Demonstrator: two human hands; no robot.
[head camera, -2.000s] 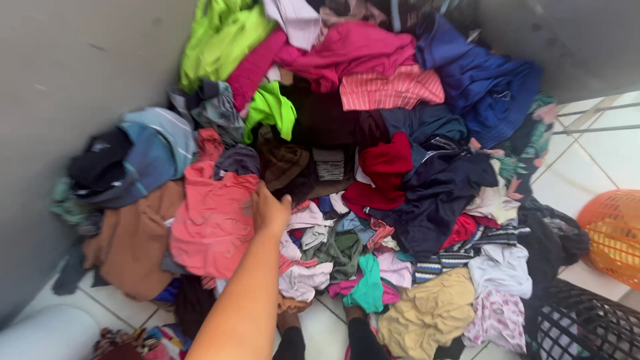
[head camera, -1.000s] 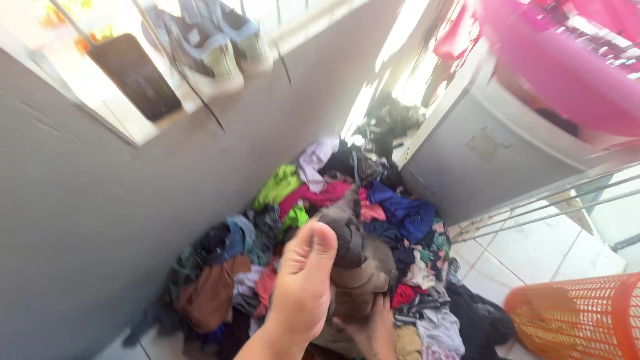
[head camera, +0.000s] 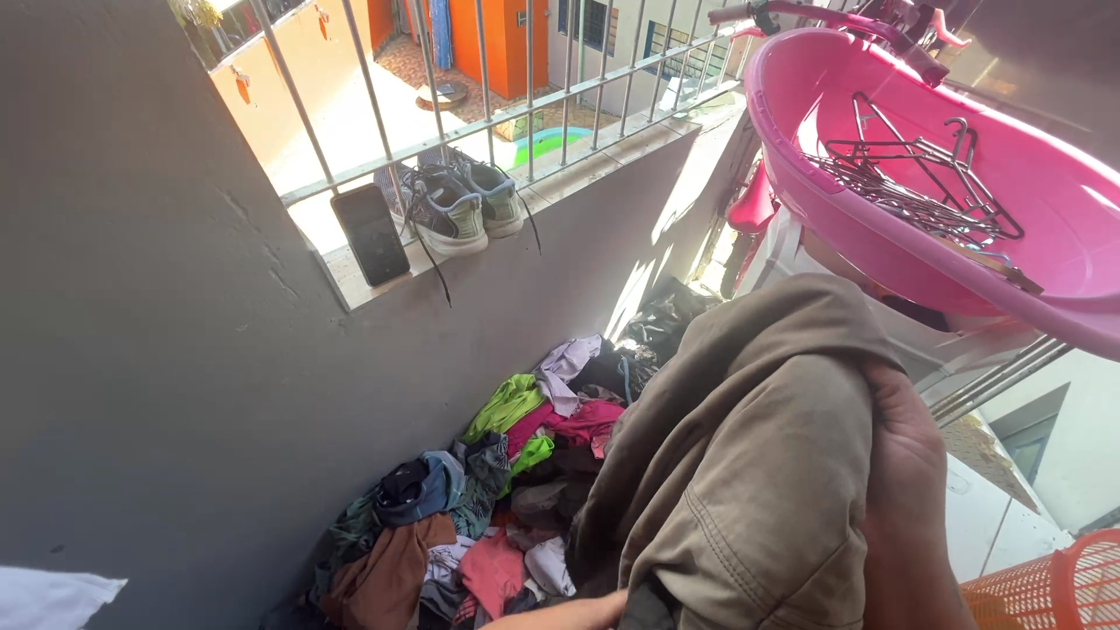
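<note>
A brown-grey cloth garment with stitched seams (head camera: 752, 455) is held up in front of me at the centre right. My right hand (head camera: 906, 446) grips its right side, the fingers partly behind the cloth. At the bottom edge lies my left hand (head camera: 569, 612), mostly out of the frame and partly covered by the garment, so its fingers cannot be seen. Behind and below is a heap of mixed clothes, with a brown cloth (head camera: 389, 577), a lime green cloth (head camera: 506, 407), a magenta cloth (head camera: 582, 422) and a coral cloth (head camera: 493, 573).
A pink plastic tub (head camera: 892, 219) holding black hangers (head camera: 927, 175) stands at the upper right. Sneakers (head camera: 455, 206) and a smartphone (head camera: 370, 234) rest on the sill by metal bars. An orange plastic basket (head camera: 1041, 586) is at the lower right, and a grey wall (head camera: 175, 350) at the left.
Two seconds ago a hand reached into the clothes heap; now the brown-grey garment is held up above it, larger and more spread than one second ago. The view has tilted up.
</note>
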